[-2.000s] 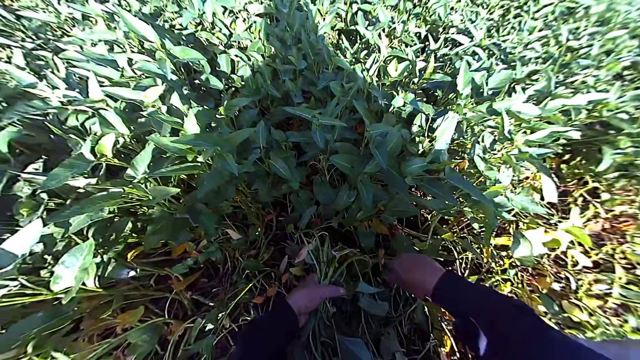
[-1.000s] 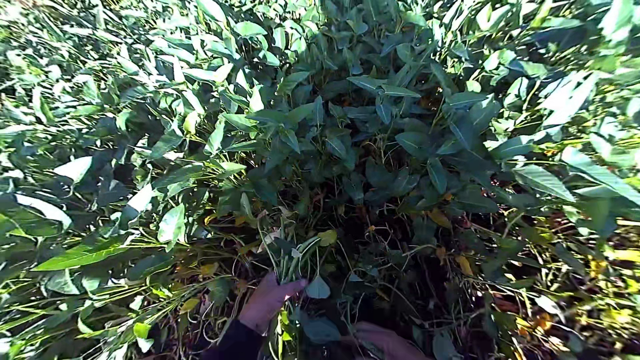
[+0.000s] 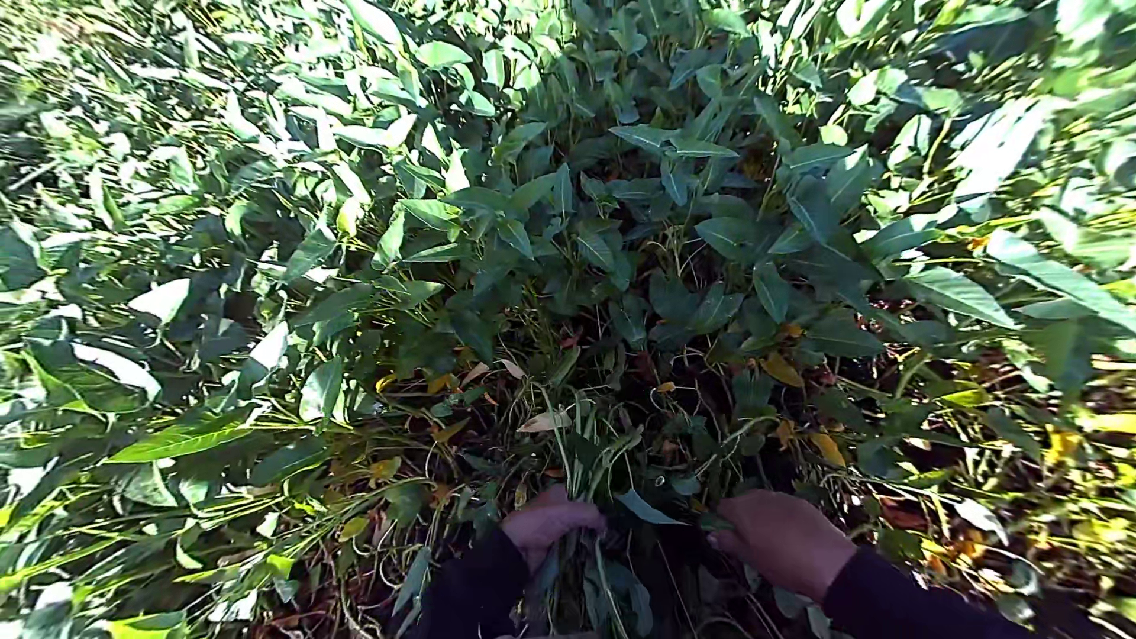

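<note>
My left hand (image 3: pixel 550 522), at the bottom centre, is closed round a bunch of green stems (image 3: pixel 581 453) whose cut or loose ends point up, with leaves hanging below the fist. To its right, my right hand (image 3: pixel 781 537) is curled low among the plants, its fingertips at a small piece of greenery; whether it grips that is hard to tell. A single pointed leaf (image 3: pixel 648 508) lies between the two hands. Dark sleeves cover both wrists.
Dense leafy plants (image 3: pixel 603 231) with arrow-shaped leaves spread ahead and to both sides. Dry, tangled stems and yellow leaves (image 3: pixel 781 370) lie low around the hands. A pale dry leaf (image 3: pixel 544 422) rests just beyond my left hand. My shadow falls over the middle.
Compared with one second ago, my right hand has come up further into view, to the right of the left. My left hand keeps its hold on the stems.
</note>
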